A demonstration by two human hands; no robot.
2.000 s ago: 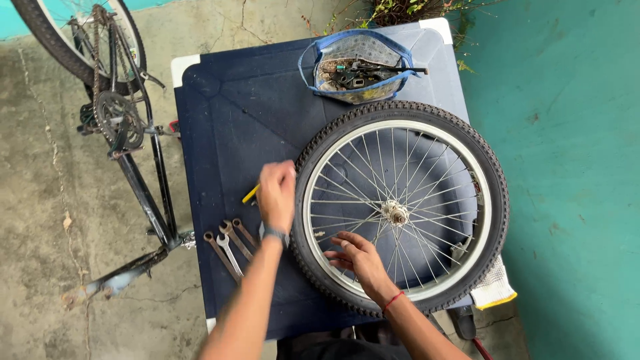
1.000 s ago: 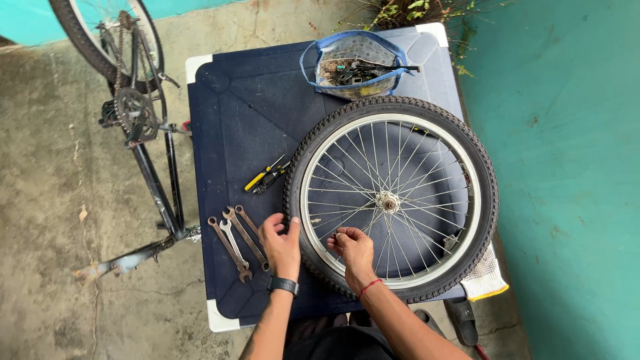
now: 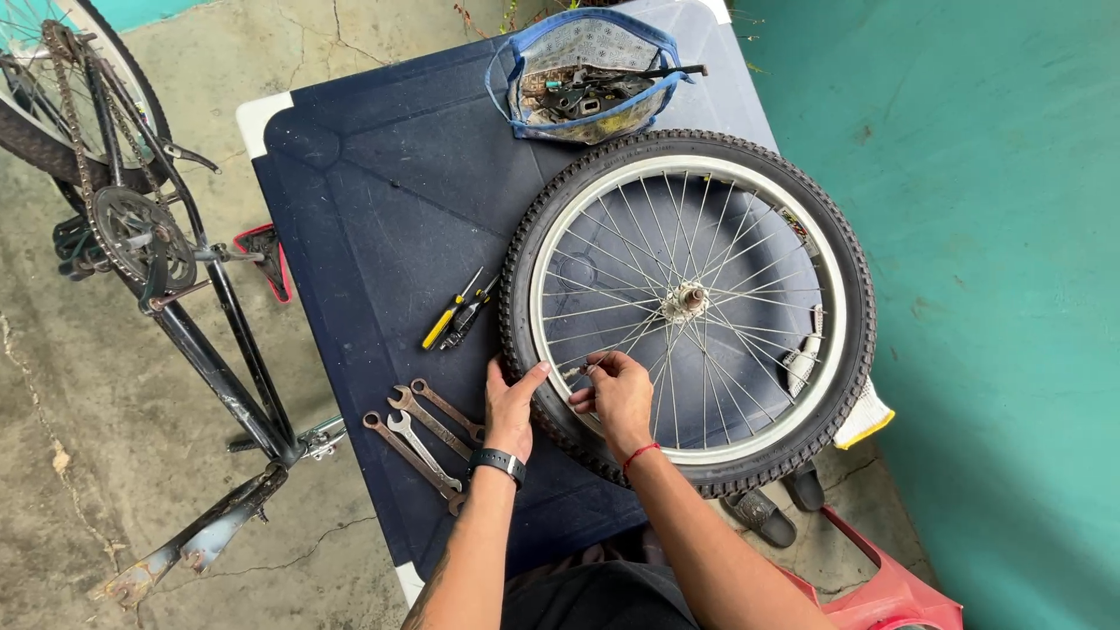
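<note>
A bicycle wheel (image 3: pixel 542 236) with a knobby black tire and silver rim lies flat on a dark blue table (image 3: pixel 394 210). My left hand (image 3: pixel 512 407) grips the tire and rim at the lower left, thumb on the rim and fingers at the outer tread. Inside the rim, my right hand (image 3: pixel 617 389) pinches something small near the valve stem (image 3: pixel 573 373); its fingers hide what it is. The axle hub (image 3: pixel 687 301) points upward amid the spokes. Several wrenches (image 3: pixel 411 455) lie left of my left hand, and a screwdriver with a yellow handle (image 3: pixel 444 322) lies above them.
A blue-trimmed bag of tools and parts (image 3: pixel 595 96) stands at the table's far side. A white work glove (image 3: pixel 864 416) lies partly under the wheel. Left of the table is a bicycle frame (image 3: pixel 219 376) on the concrete floor. Sandals (image 3: pixel 761 516) and a red plastic part (image 3: pixel 892 591) sit below right.
My left hand, raised above the table beside the tire two seconds ago, now rests on the tire and rim. My right hand has stayed near the valve, its fingers now closed together.
</note>
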